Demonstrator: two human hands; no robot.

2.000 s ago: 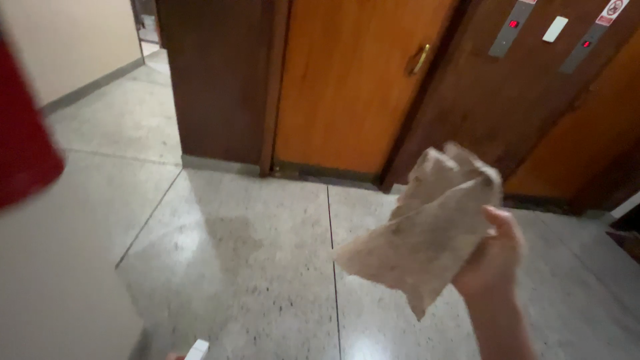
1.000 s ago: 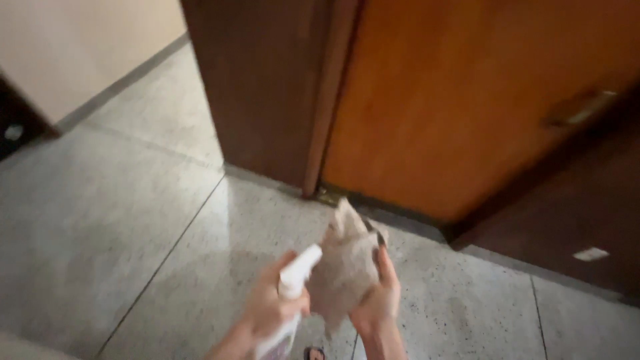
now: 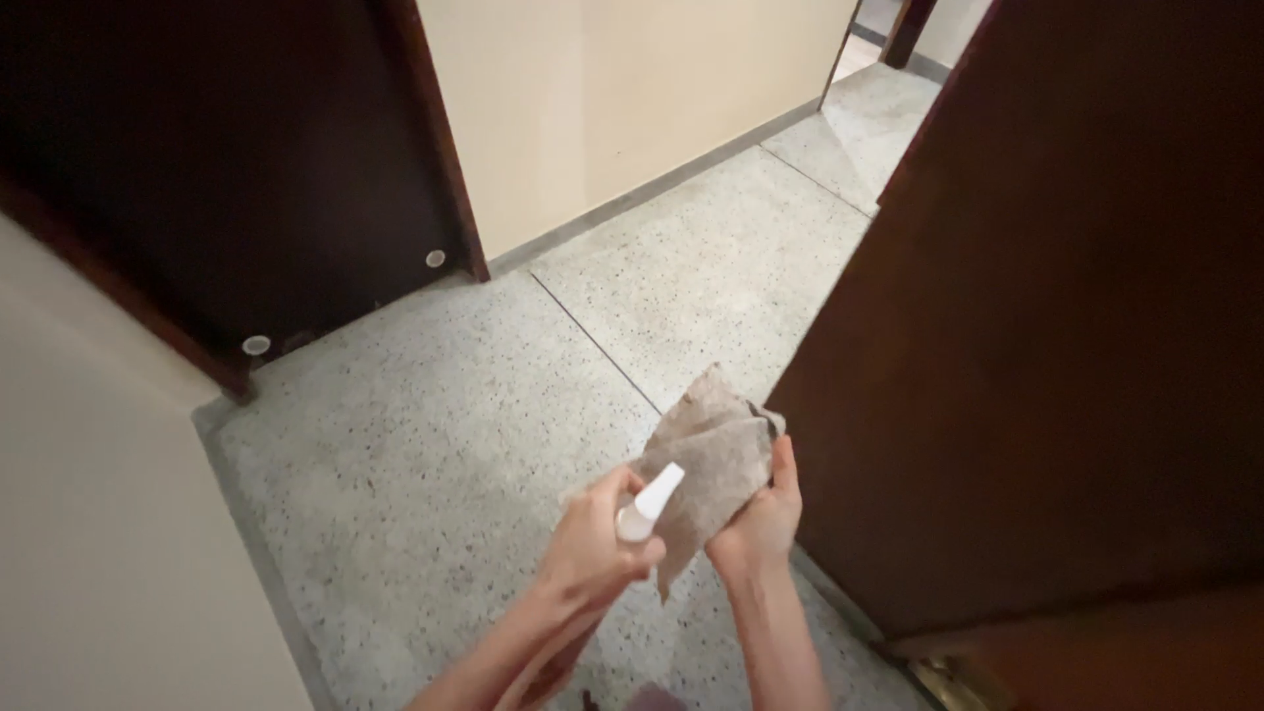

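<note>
My left hand [image 3: 597, 538] is closed around a white spray bottle [image 3: 652, 502], whose nozzle points up and to the right, in front of the cloth. Most of the bottle is hidden by the hand. A greyish-beige cloth [image 3: 716, 459], creased and with a dark mark at its upper right edge, lies over the fingers of my right hand [image 3: 765, 518], which grips it from the right. Both hands are close together above the speckled floor [image 3: 415, 474].
A dark door [image 3: 227, 168] with two pale round discs low down stands at the left, beside a cream wall [image 3: 642, 109]. A dark brown panel [image 3: 1047, 346] rises close on my right. A passage [image 3: 879, 109] opens at the top right.
The view has swung left, away from the orange-brown door. The left hand, low at the frame's edge two seconds ago, has come up beside the cloth with the spray bottle. The right hand still holds the cloth.
</note>
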